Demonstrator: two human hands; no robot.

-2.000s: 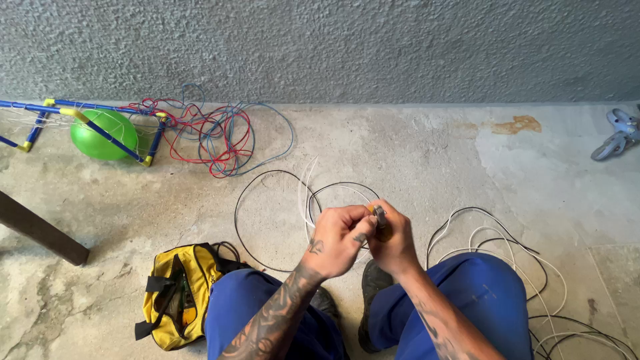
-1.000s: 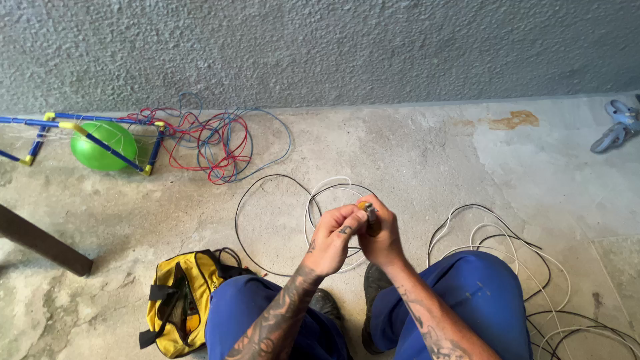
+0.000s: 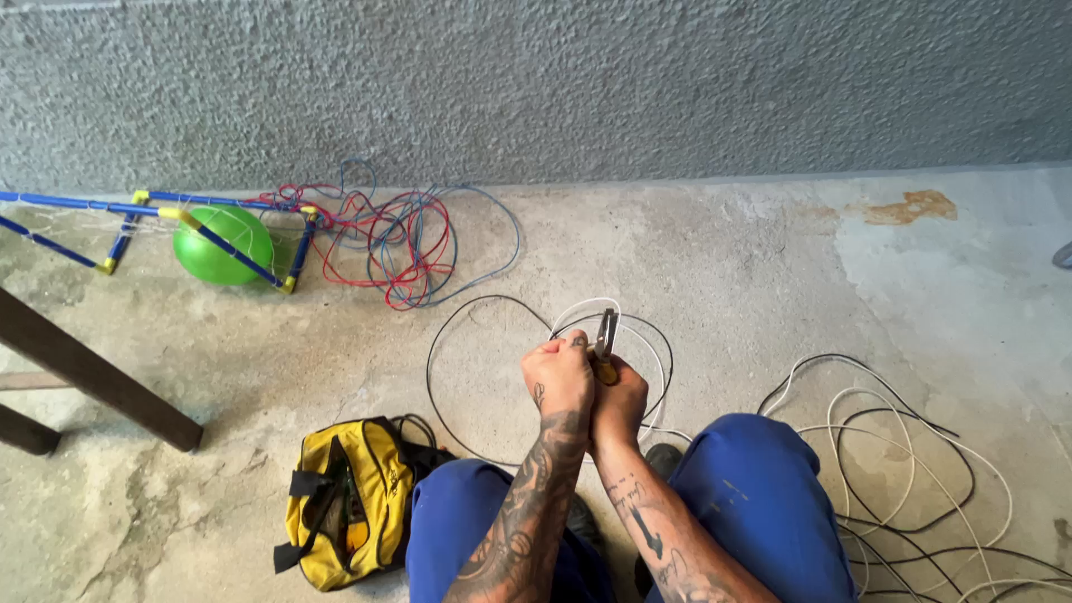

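My right hand (image 3: 621, 400) is closed on a hand tool that looks like pliers (image 3: 606, 339), with yellow on its handle and metal jaws pointing away from me. Pressed against it, my left hand (image 3: 561, 373) has its fingers curled beside the tool and a white wire (image 3: 596, 300); its fingertips are hidden, so what it grips cannot be told. Loops of black wire (image 3: 430, 360) and white wire lie on the concrete floor beyond and around my hands. More black and white wire (image 3: 911, 452) lies in loose coils at the right.
A yellow tool bag (image 3: 381, 486) stands open left of my knee. Further back are a tangle of red and blue wires (image 3: 419, 243), a green balloon-like ball (image 3: 222, 247) and a blue tube frame (image 3: 243, 251) with netting. Dark legs (image 3: 109, 377) stand at left; a textured wall (image 3: 536, 92) runs behind.
My hands have turned, and the tool's metal jaws now show above them, pointing away. My left hand has moved close against my right wrist side. The view has shifted slightly.
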